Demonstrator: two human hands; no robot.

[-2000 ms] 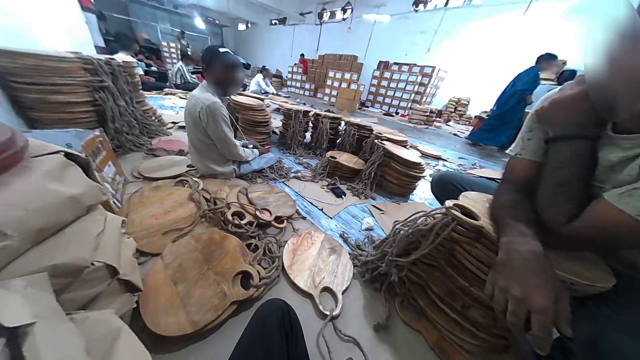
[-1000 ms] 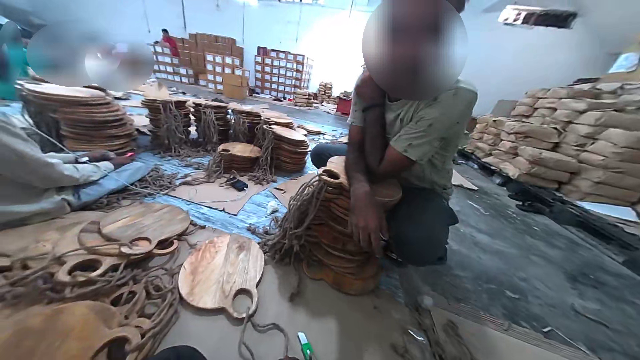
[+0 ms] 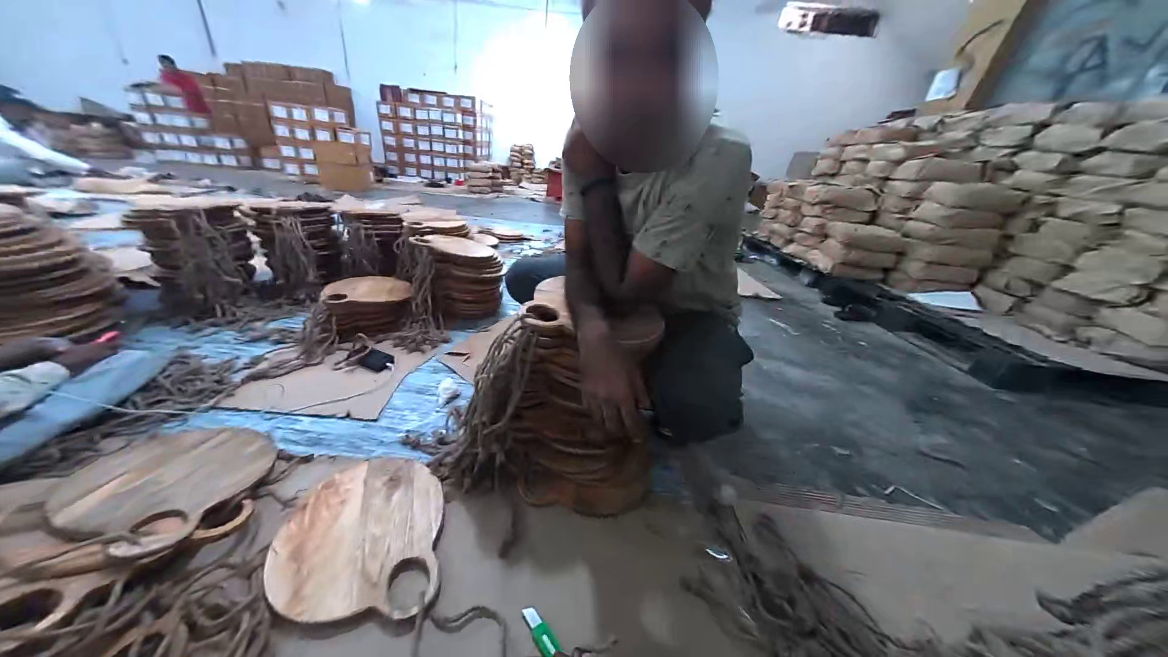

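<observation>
Neither my left hand nor my right hand shows in the head view. Nearest to me, a round wooden board with a ring handle (image 3: 356, 538) lies flat on brown cardboard, with a rope at its handle. Just right of it, at the bottom edge, is a green and white tool (image 3: 540, 631), perhaps a cutter; its lower end is cut off by the frame. More wooden boards (image 3: 164, 484) and tangled ropes (image 3: 210, 593) lie at the lower left. Loose grey-brown rope strands (image 3: 785, 584) spread over the lower right.
A person (image 3: 666, 219) squats behind a tall stack of boards (image 3: 584, 438), arms resting over it. Further stacks (image 3: 456, 274) stand on blue sheeting at left. Another person's hand (image 3: 87, 351) is at the left edge. Paper-wrapped bundles (image 3: 967, 210) are piled right; cartons (image 3: 429, 137) stand behind.
The view has swung to the right, bringing in the wrapped bundles. The squatting person still leans over the stack, and the near board still lies on the cardboard.
</observation>
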